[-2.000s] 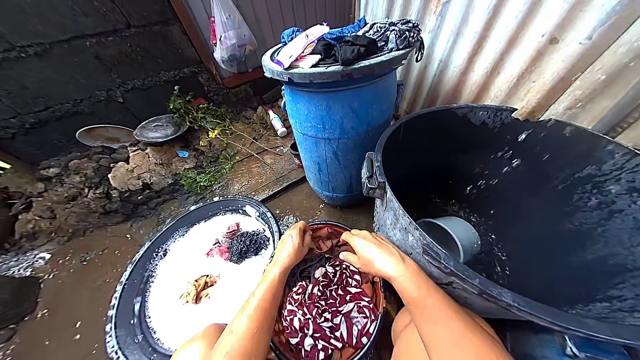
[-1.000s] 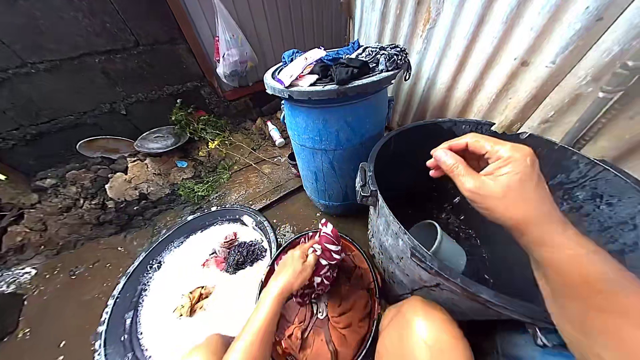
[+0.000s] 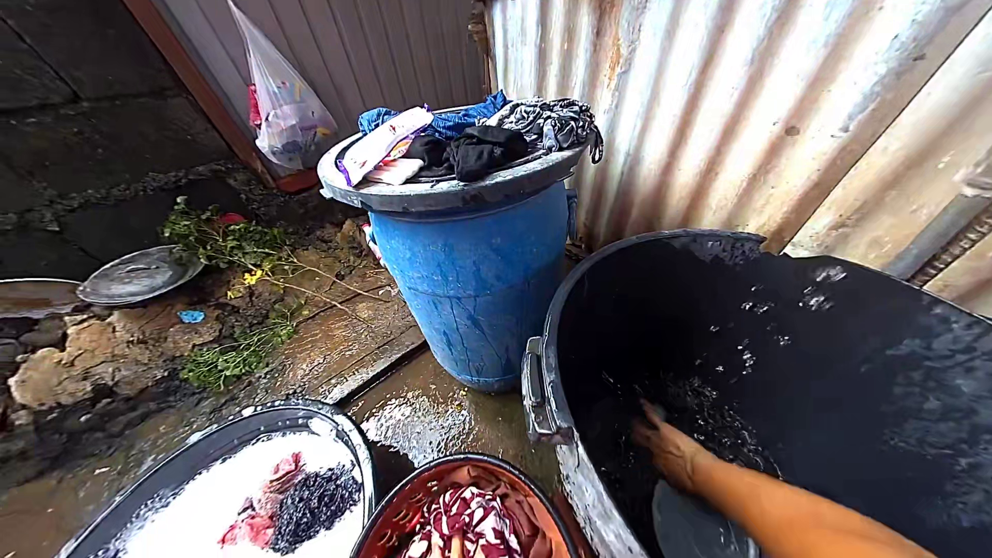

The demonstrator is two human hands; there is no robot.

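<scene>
My right hand (image 3: pixel 668 448) reaches down inside the big black tub (image 3: pixel 570 325), at its dark lower part; its fingers are blurred, and whether they hold anything is not clear. Just below that hand is a grey plastic scoop or pail (image 3: pixel 694 527). At the bottom edge, a red basket (image 3: pixel 387 515) with a dark rim holds a maroon and white patterned cloth (image 3: pixel 473 519) and brown-red cloth. A small bit of my left hand (image 3: pixel 456 545) may show on the patterned cloth; its fingers cannot be made out. Left of the basket, a black basin (image 3: pixel 363 449) holds white suds with pink and dark cloths.
A blue barrel (image 3: pixel 480 287) stands behind the basket, with clothes (image 3: pixel 484 147) and a plastic packet (image 3: pixel 387 143) on its lid. Corrugated metal sheets (image 3: pixel 697 116) rise behind the tub. A plastic bag (image 3: pixel 287 116) hangs at the back left, above rocks and plants (image 3: pixel 240 349).
My right hand has gone from above the tub down into it. The patterned cloth, lifted in my left hand a second ago, is now low in the basket. The view has shifted.
</scene>
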